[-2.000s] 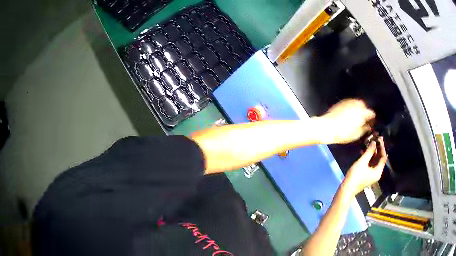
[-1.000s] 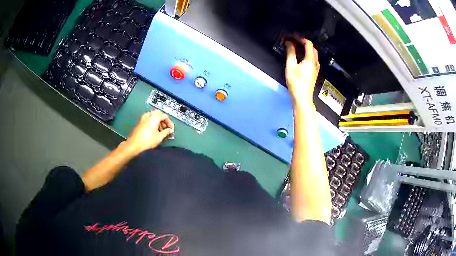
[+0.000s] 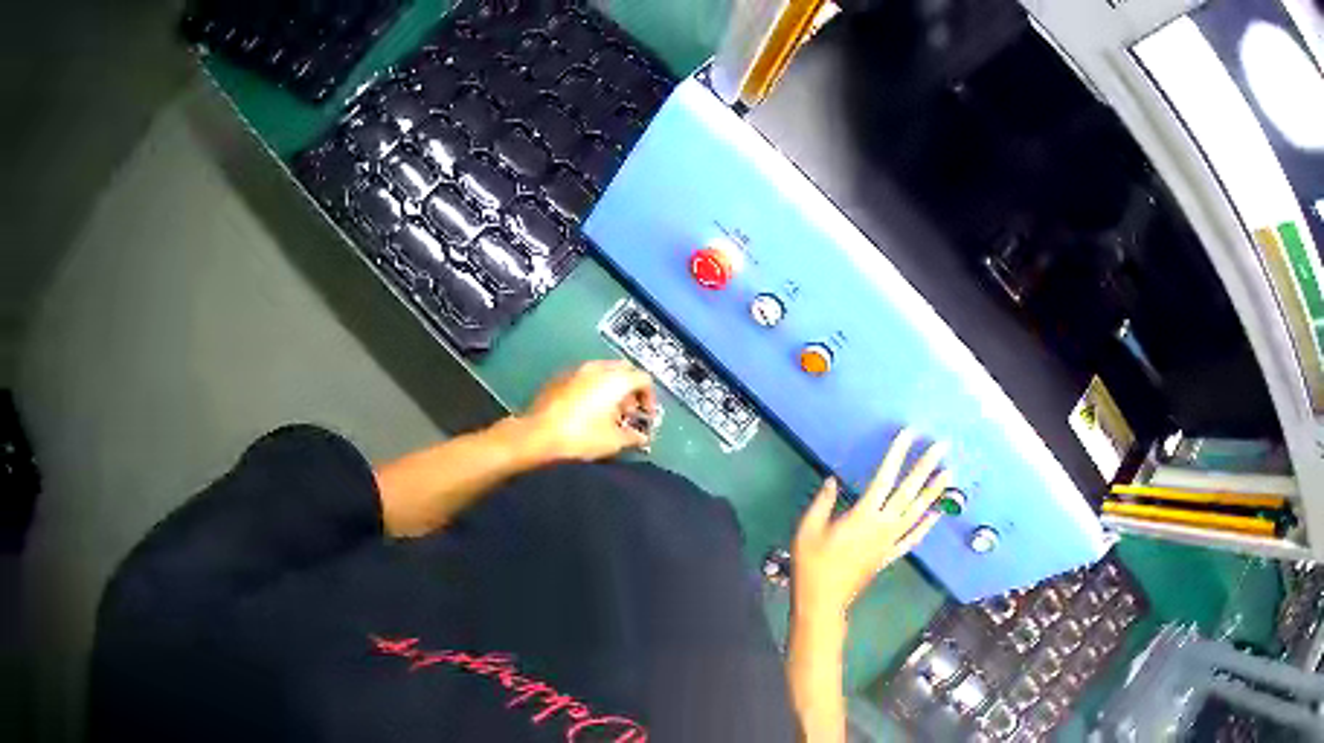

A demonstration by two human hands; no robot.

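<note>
My left hand (image 3: 593, 411) is closed on a small camera module (image 3: 636, 421) over the green mat, just below the parts strip. The clear-silver parts strip (image 3: 678, 373) with dark spots lies along the panel's lower left edge. My right hand (image 3: 867, 526) is spread with fingers apart over the blue control panel (image 3: 871, 341), its fingertips beside the green button (image 3: 950, 502). It holds nothing that I can see. Another camera module (image 3: 777, 566) lies on the mat to the left of my right wrist. The machine's dark interior shows a faint module fixture (image 3: 1005, 273).
A black blister tray (image 3: 465, 189) lies left of the panel, with another dark tray (image 3: 298, 37) beyond it. A filled tray (image 3: 1016, 653) lies right of the panel. Yellow-black bars (image 3: 1198, 507) flank the opening. Clear plastic (image 3: 1191, 690) lies at the lower right.
My right hand has come out of the machine to the panel's green button. My left hand, earlier reaching into the machine, is by the strip with a module. The view has turned.
</note>
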